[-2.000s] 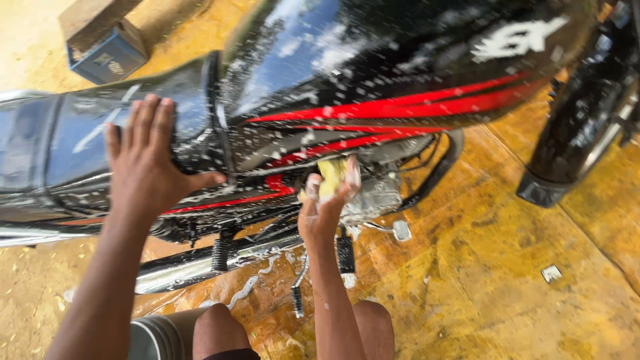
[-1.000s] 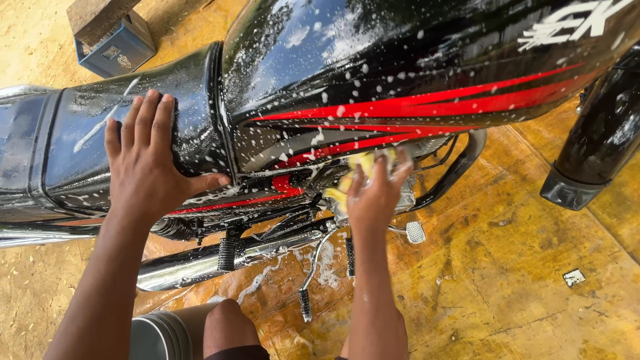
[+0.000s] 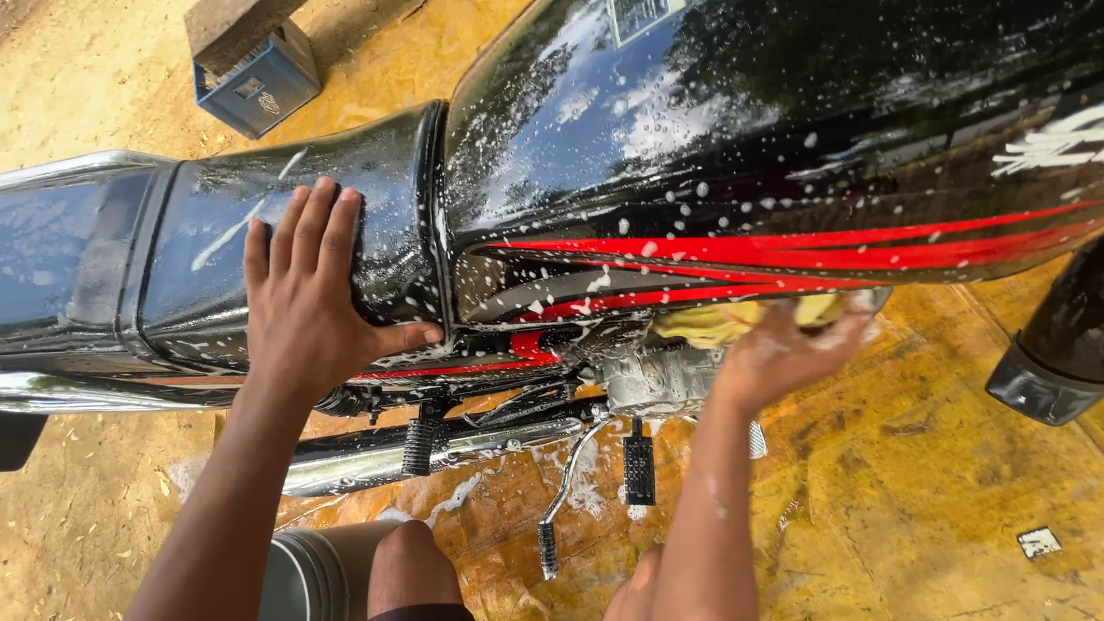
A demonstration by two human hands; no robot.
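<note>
My left hand (image 3: 310, 285) lies flat, fingers spread, on the wet black motorcycle seat (image 3: 211, 250), its thumb near the seam by the fuel tank. In my right hand (image 3: 780, 354) is a soapy yellow cloth or sponge (image 3: 711, 324), held against the underside of the black fuel tank (image 3: 733, 155) with red stripes, above the engine (image 3: 660, 379). Foam drops dot the tank and seat. Part of the cloth is hidden under the tank edge and behind my fingers.
Below the engine are the kick lever (image 3: 569, 474), a rubber footpeg (image 3: 638, 470) and the chrome exhaust pipe (image 3: 362, 457). A grey bucket (image 3: 323, 569) stands beside my knee. A blue crate (image 3: 267, 90) is at the upper left. A wet yellow sheet (image 3: 906, 483) covers the ground.
My right hand has moved rightward along the lower edge of the tank with the yellow cloth or sponge. My left hand has stayed on the seat.
</note>
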